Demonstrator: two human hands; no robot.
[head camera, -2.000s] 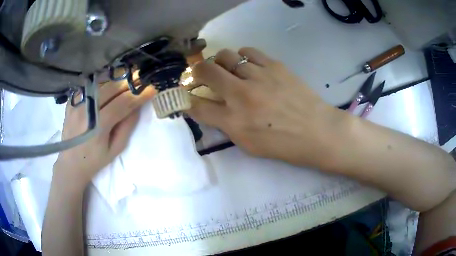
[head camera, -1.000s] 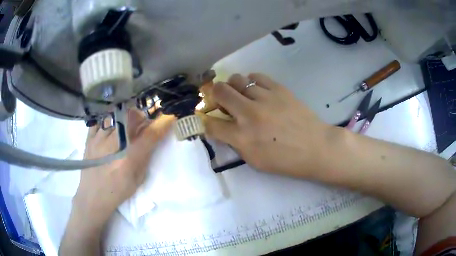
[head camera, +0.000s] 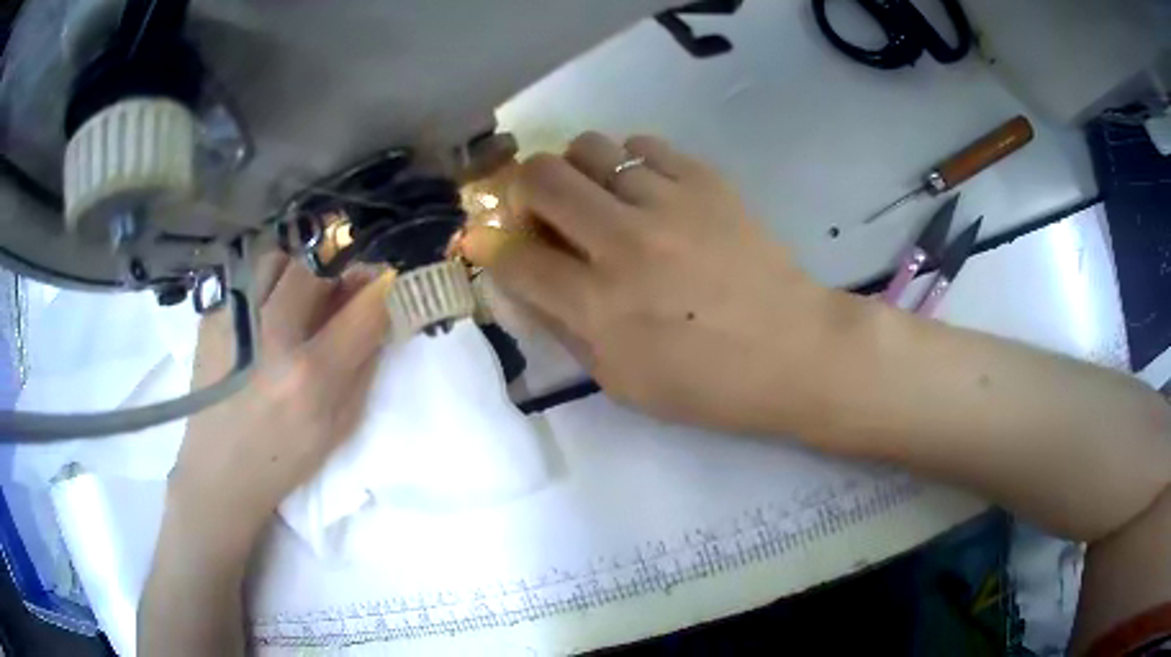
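A white cloth piece (head camera: 450, 430) lies on the machine table under the sewing machine head (head camera: 334, 90), its lower edge spread towards me. My left hand (head camera: 289, 385) rests on the cloth's left side, its fingertips hidden behind the machine head. My right hand (head camera: 668, 276), with a ring, is right of the needle area, fingers bent; its fingertips are partly hidden by the ribbed cream knob (head camera: 432, 295) and lit by the machine lamp. The presser foot and needle are hidden. Whether either hand grips the cloth cannot be seen.
An awl with a wooden handle (head camera: 982, 152), pink-handled thread snips (head camera: 927, 272) and black-handled scissors (head camera: 899, 32) lie beyond my right forearm. A printed ruler (head camera: 616, 578) runs along the table's front edge. A dark patch (head camera: 1136, 238) is at far right, a blue-rimmed tray (head camera: 39, 565) at far left.
The view has shifted between frames, moving the machine head in the picture. Both hands stay beside the needle area; my left hand sits slightly closer to the knob than two seconds ago.
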